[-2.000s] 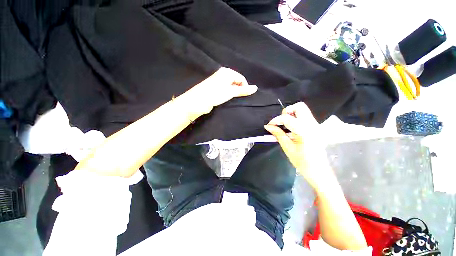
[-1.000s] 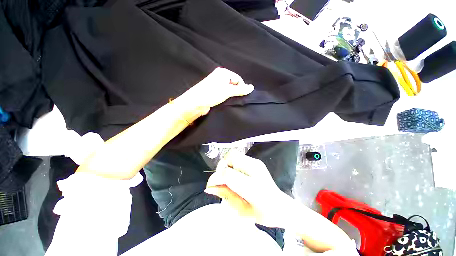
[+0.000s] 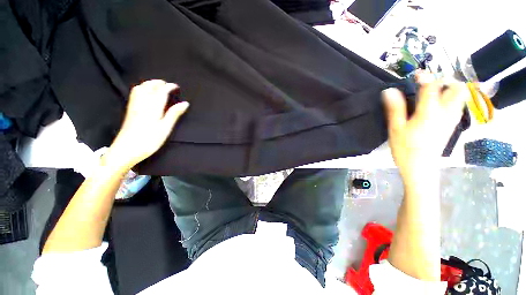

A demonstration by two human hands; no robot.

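The black garment point(image 3: 230, 75) lies over the white table, with its wide folded hem point(image 3: 300, 127) running along the near edge. My left hand point(image 3: 151, 118) is on the cloth at the left, its thumb and fingers holding a bit of it. My right hand point(image 3: 424, 118) is on the right end of the garment, thumb and fingers curled over the cloth, which is stretched fairly flat between both hands. No needle or thread can be made out at either hand.
Orange scissor handles point(image 3: 480, 102) and black thread cones point(image 3: 499, 55) are to the right. A blue patterned box point(image 3: 490, 152) is at the table corner. A phone point(image 3: 373, 10) and a multicoloured clump point(image 3: 406, 52) lie upper right. A red stool point(image 3: 369, 253) stands on the floor.
My left hand has moved left along the hem. My right hand, which held a needle, has come up from my lap to the garment's right end. The hem is spread flatter.
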